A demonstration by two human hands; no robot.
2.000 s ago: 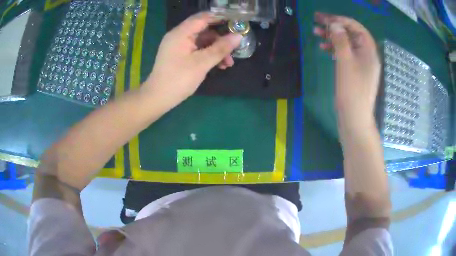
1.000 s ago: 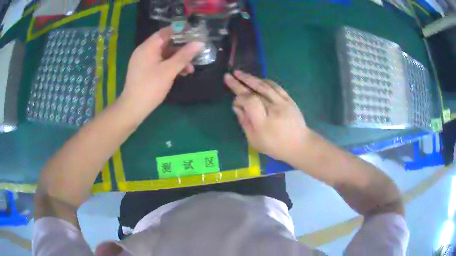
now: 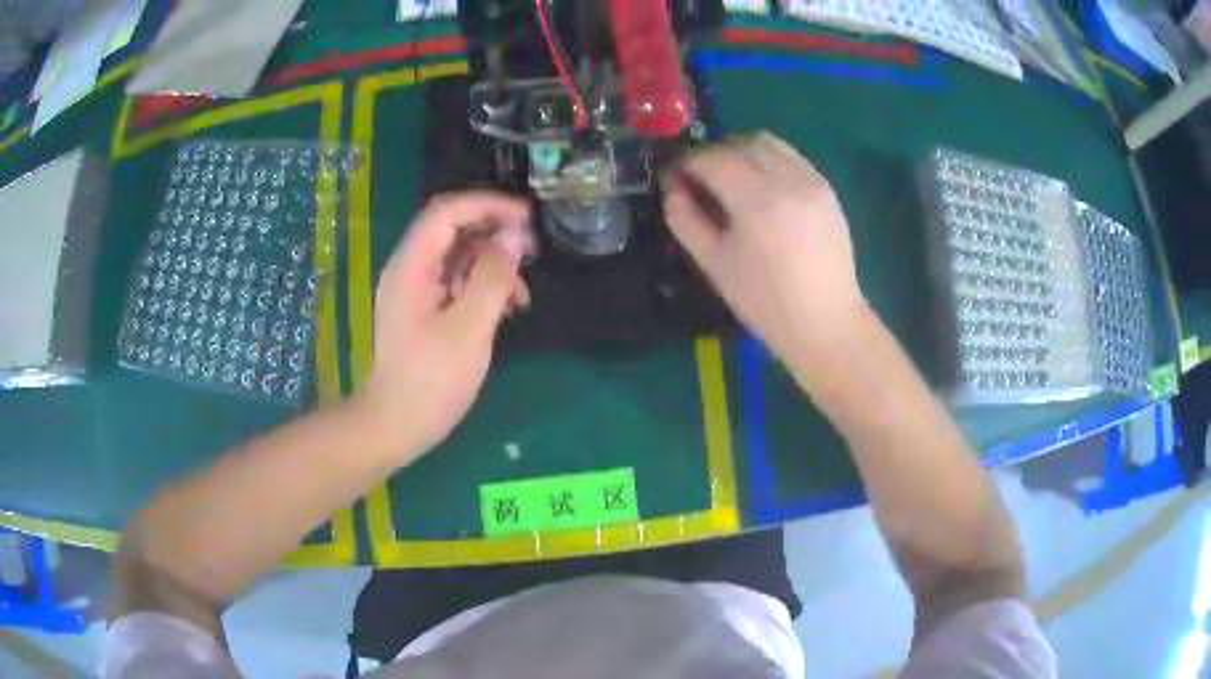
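Observation:
The test fixture stands at the top centre, with a clear probe plate (image 3: 574, 166) bearing a small green block. The silvery round nest (image 3: 588, 227) sits just below the plate. The bright red clamp handle (image 3: 649, 66) is at the fixture's right. My left hand (image 3: 458, 279) is left of the nest, apart from it, with fingers curled; whether it holds a part is blurred. My right hand (image 3: 757, 212) is at the fixture's right side below the red handle, its fingertips partly hidden and blurred; I cannot tell what it holds.
A clear blister tray (image 3: 219, 265) with round parts lies left of the yellow tape. Stacked clear trays (image 3: 1009, 279) stand at the right beyond the blue tape. A whitish block (image 3: 40, 265) is at far left. A green label (image 3: 559, 500) lies at the front edge. A red wire (image 3: 555, 53) runs up.
My left hand has drawn back from the nest. My right hand has moved from the thin stick beside the nest up to the fixture's right side. The view has shifted, showing more of the red handle.

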